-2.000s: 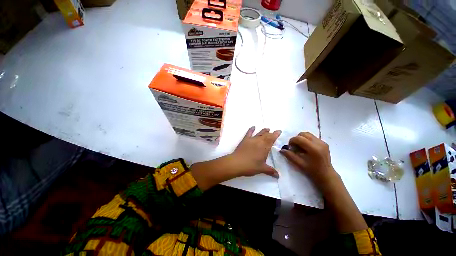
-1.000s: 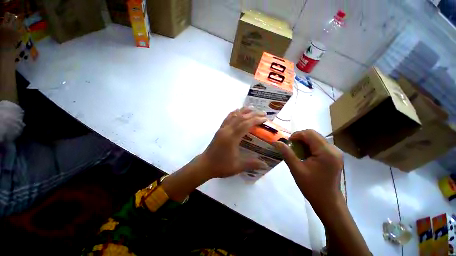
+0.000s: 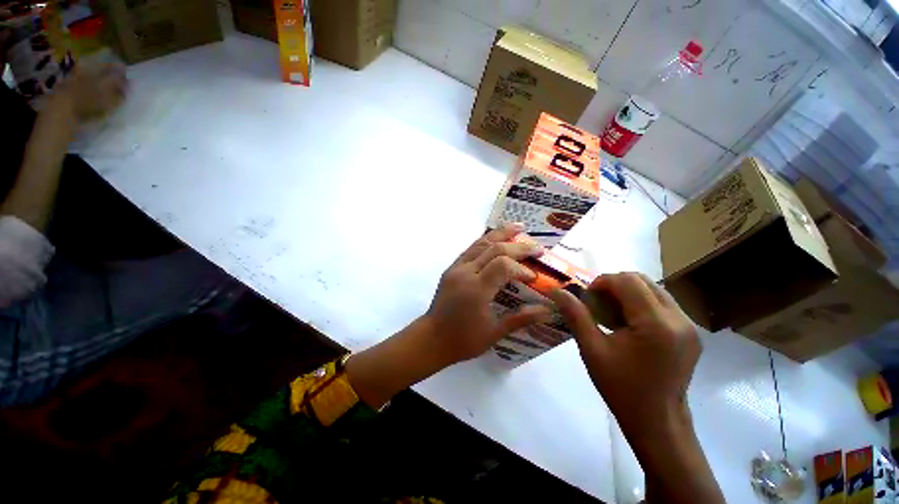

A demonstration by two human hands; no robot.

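An orange-topped retail box (image 3: 532, 340) stands upright near the table's front edge, its top mostly covered by my hands. My left hand (image 3: 483, 295) rests on the box's top left part, fingers over the top and thumb at the front face. My right hand (image 3: 636, 330) is closed on a small dark object, perhaps a cutter, with thumb and fingertips at the box's top right edge. A second orange-topped retail box (image 3: 554, 202) with black handle slots stands just behind. A pale translucent strip (image 3: 623, 463) lies below my right hand.
A closed carton (image 3: 522, 96) and a red-capped bottle (image 3: 631, 123) stand by the wall. An open carton (image 3: 725, 221) lies at right. Crumpled clear plastic (image 3: 776, 477) and orange-dark boxes (image 3: 843, 472) are lower right. Another person's hand (image 3: 97, 87) is at upper left.
My hands have moved from the bare table and strip onto the front box's top. The view has swung, bringing the wall, bottle and seated person into sight.
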